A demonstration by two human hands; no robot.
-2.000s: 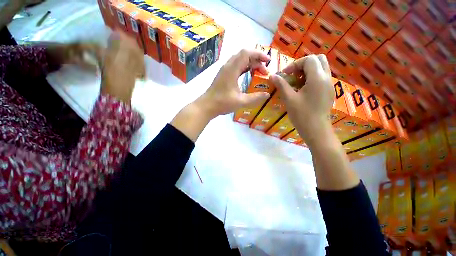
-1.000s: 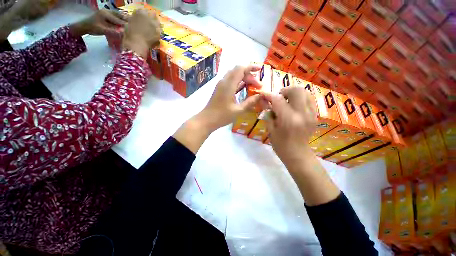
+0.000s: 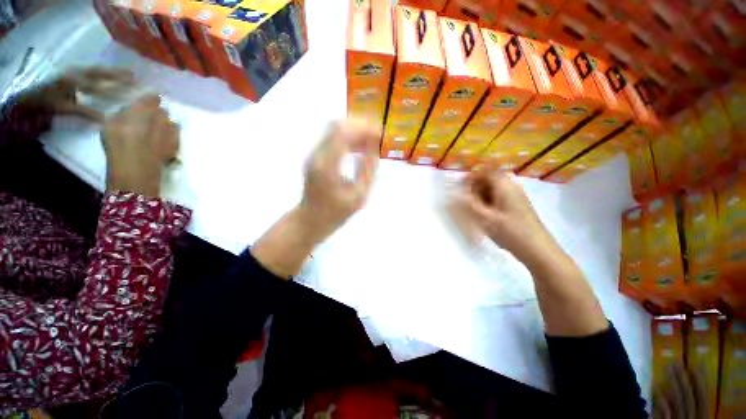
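Note:
A row of orange and yellow retail boxes (image 3: 466,90) stands side by side straight ahead. My left hand (image 3: 339,176) is blurred, just below the row's left end, thumb and fingers curled toward each other; whether it holds something is unclear. My right hand (image 3: 499,204) is below the middle of the row, blurred at the fingertips, fingers bent; a seal sticker between them cannot be made out. Neither hand visibly touches a box. White sheets (image 3: 409,331) lie at the table's near edge.
A co-worker's patterned sleeve (image 3: 139,262) and blurred hands (image 3: 139,139) are at left. Another box row (image 3: 217,41) stands at upper left. Stacked boxes (image 3: 695,147) rise behind and to the right. Part of another hand (image 3: 680,397) shows at the bottom right corner.
Both my hands have moved down off the row's left end and apart. The view has shifted, so the boxes' fronts show more fully. The co-worker's hands have left the upper-left box row.

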